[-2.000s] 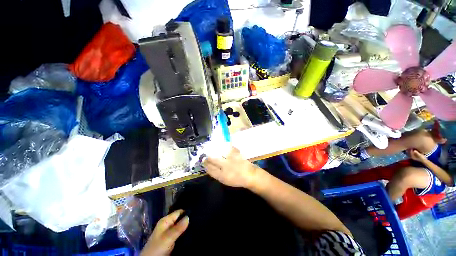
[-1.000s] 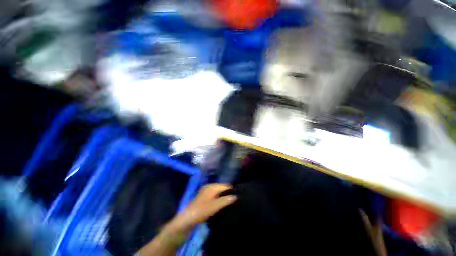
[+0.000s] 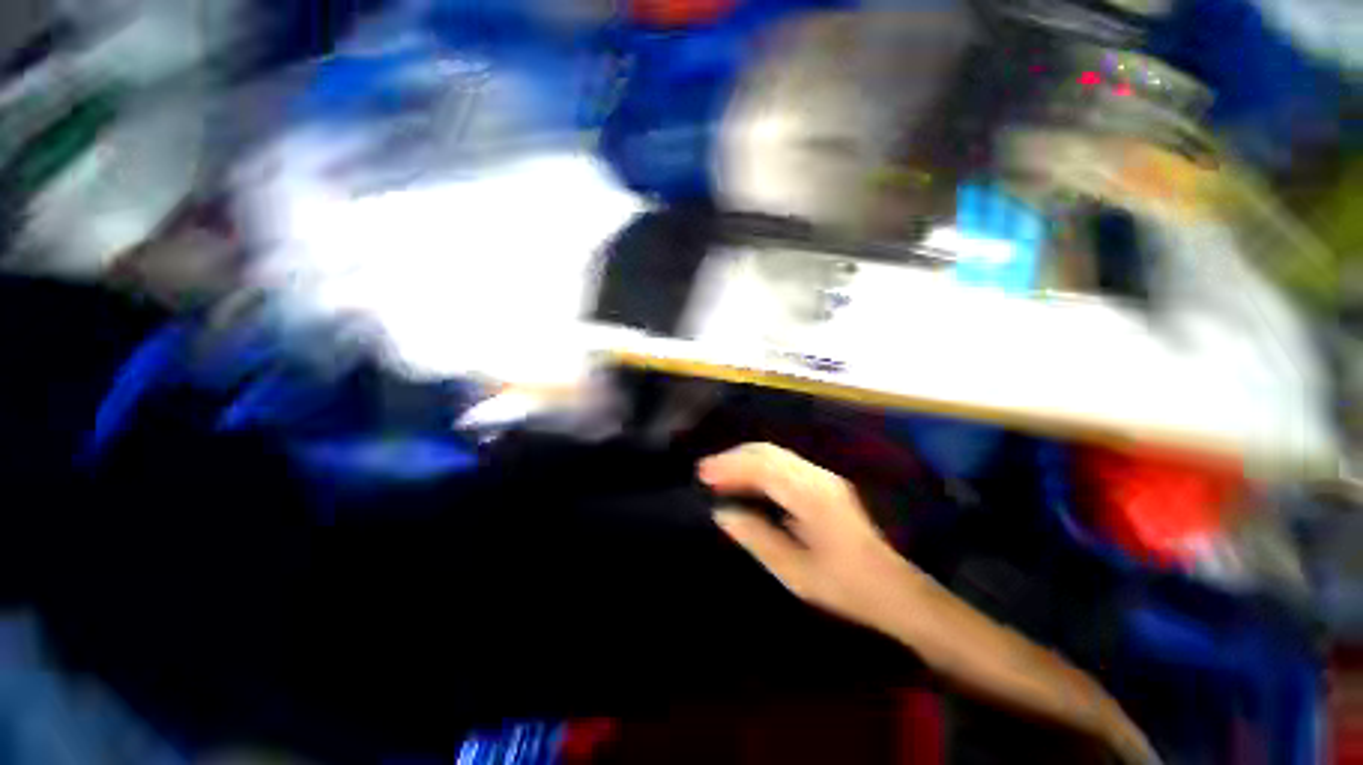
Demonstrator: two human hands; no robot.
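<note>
The picture is strongly blurred. A large black garment [image 3: 449, 583] stretches from the lap to the far left, over the blue crate. My right hand [image 3: 815, 531] is at the centre, below the table edge, with thumb and fingers closed on the garment's upper edge. My left hand is not visible. The button-sewing machine [image 3: 837, 127] shows blurred at the top centre, beyond my right hand. Dark red cloth [image 3: 748, 729] shows at the bottom, below the black garment.
The white table [image 3: 1076, 351] with its wood edge runs across the centre and right. A white plastic bag [image 3: 434, 269] lies left of the machine. A red bag [image 3: 1158, 501] is under the table. A blue crate [image 3: 381, 456] is mostly covered at left.
The view has swung left from the machine. The black garment now spreads left over the crate. My left hand has gone from sight; my right hand has come clearly into view at the centre.
</note>
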